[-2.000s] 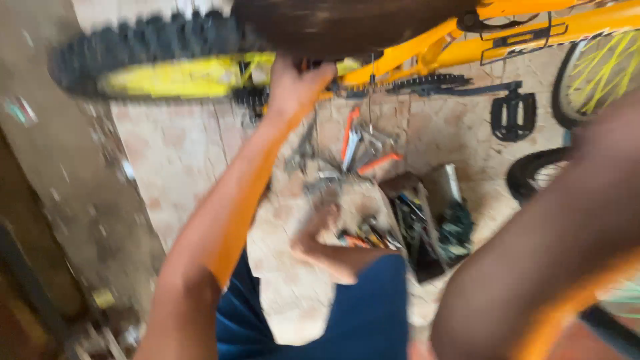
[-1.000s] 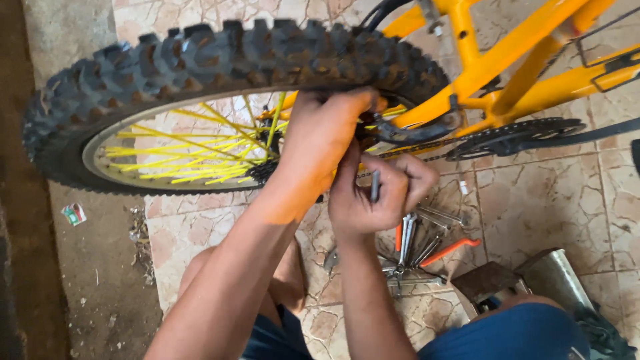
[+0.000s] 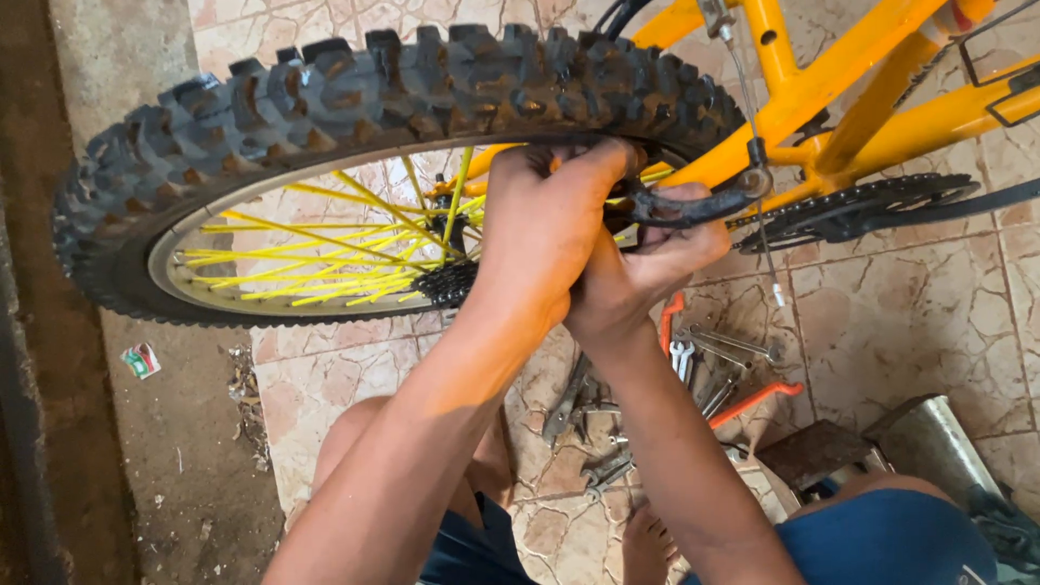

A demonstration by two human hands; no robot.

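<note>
A yellow bicycle frame (image 3: 873, 142) carries a wheel with a knobbly black tyre (image 3: 390, 106) and yellow spokes (image 3: 325, 244). My left hand (image 3: 552, 203) is at the inner edge of the tyre, over the rim, its fingertips hidden. Just right of it and partly beneath, my right hand (image 3: 650, 260) has its fingers around a black brake arm (image 3: 691, 207) beside the frame. A loose brake cable (image 3: 768, 252) with a white end hangs from the arm's right end. The rear sprockets (image 3: 445, 284) lie left of my left wrist.
Several wrenches (image 3: 682, 357), orange-handled tools (image 3: 756, 405) and pliers (image 3: 567, 402) lie on the tiled floor below my hands. A metal toolbox (image 3: 816, 455) stands at my right knee. The chainring and crank (image 3: 853, 211) are at right. A small wrapper (image 3: 140, 361) lies at left.
My right hand has moved up from below the brake arm and its fingers are now around it. The small rod-like thing seen in it a second ago is out of sight.
</note>
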